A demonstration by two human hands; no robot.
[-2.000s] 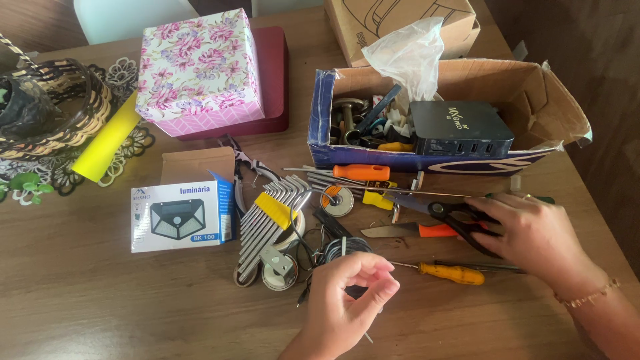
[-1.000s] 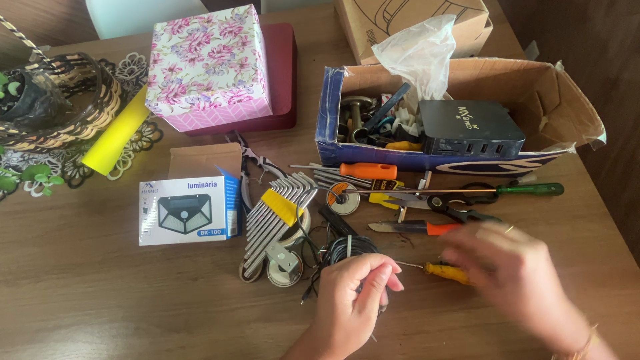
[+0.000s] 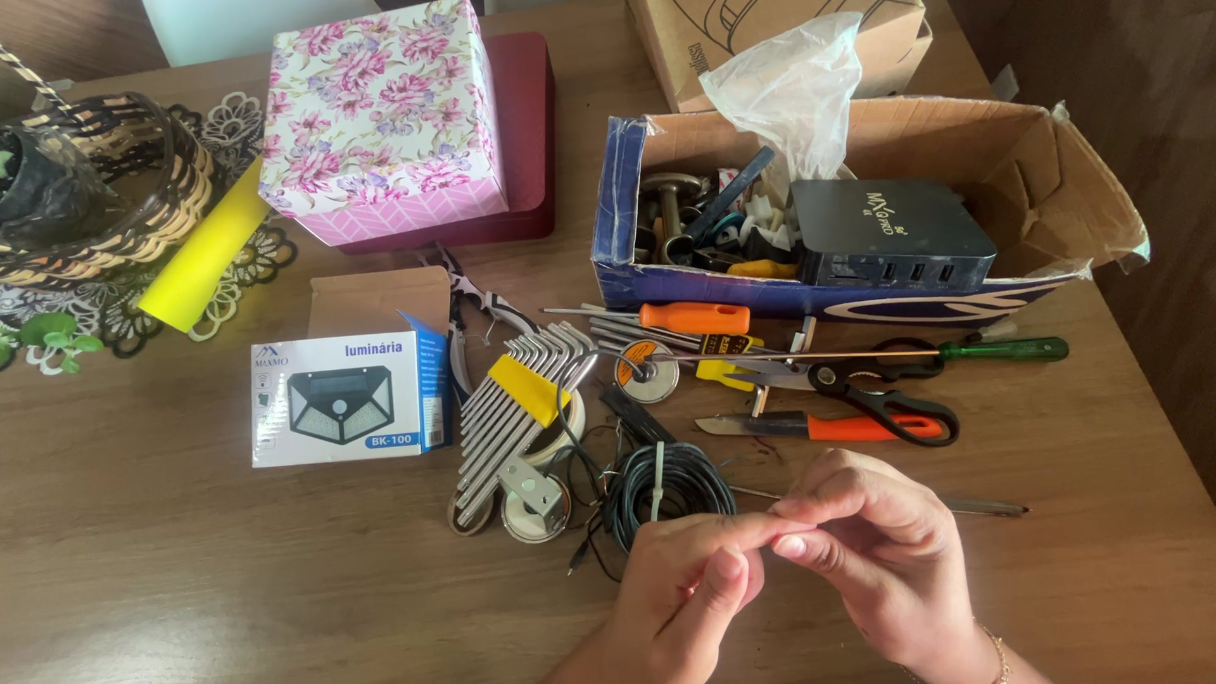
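Observation:
My left hand (image 3: 689, 589) and my right hand (image 3: 879, 546) meet at the fingertips over the table's near side. Whether something small lies between the fingers cannot be told. A coil of black cable (image 3: 665, 489) with a white tie lies just beyond my left hand. Beyond my right hand lie an orange-handled knife (image 3: 817, 427), black-handled scissors (image 3: 879, 389) and a green-handled screwdriver (image 3: 997, 350). An orange-handled screwdriver (image 3: 693, 316) sits near the open box. Left of the coil are a hex key set (image 3: 518, 408) in a yellow holder and a round metal piece with a bracket (image 3: 534, 503).
An open cardboard box (image 3: 855, 285) of hardware, with a black TV box (image 3: 893, 228) on it, stands at the back right. A floral box (image 3: 380, 114), a lamp carton (image 3: 337, 404), pliers (image 3: 475, 304), a yellow roll (image 3: 204, 252) and a wicker basket (image 3: 142, 218) are to the left.
The right hand was at the scissors, then moved left and nearer to meet the left hand. The green-handled screwdriver, mostly covered by that hand at first, is now uncovered.

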